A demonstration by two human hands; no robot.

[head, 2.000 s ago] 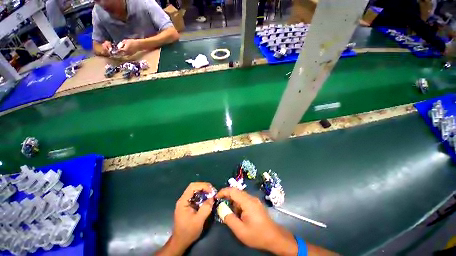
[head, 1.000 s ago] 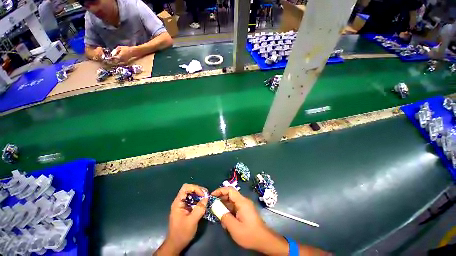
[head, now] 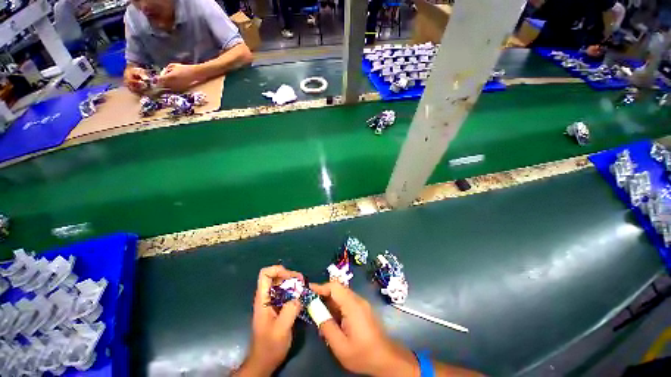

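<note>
A wired circuit board assembly (head: 291, 289), dark and green with white parts, is held between both hands above the dark green bench. My left hand (head: 271, 320) grips its left side with thumb and fingers. My right hand (head: 354, 322), with a cream finger tape (head: 318, 310) and a blue wristband (head: 424, 364), holds its right side. The fingers hide much of it. Two board clusters lie beyond the hands, one with red wires and a white part (head: 353, 252), the other dark and white (head: 391, 278).
A thin white stick (head: 431, 318) lies at right. Blue trays (head: 126, 254) with white housings stand left and right. A shiny green belt (head: 243, 177) carries units behind a scuffed edge. A pale post (head: 434, 121) rises beyond the bench. A person sits opposite, handling parts.
The units on the belt have moved left, and one has come out from behind the post. My hands have shifted slightly around the assembly, showing more of its white part.
</note>
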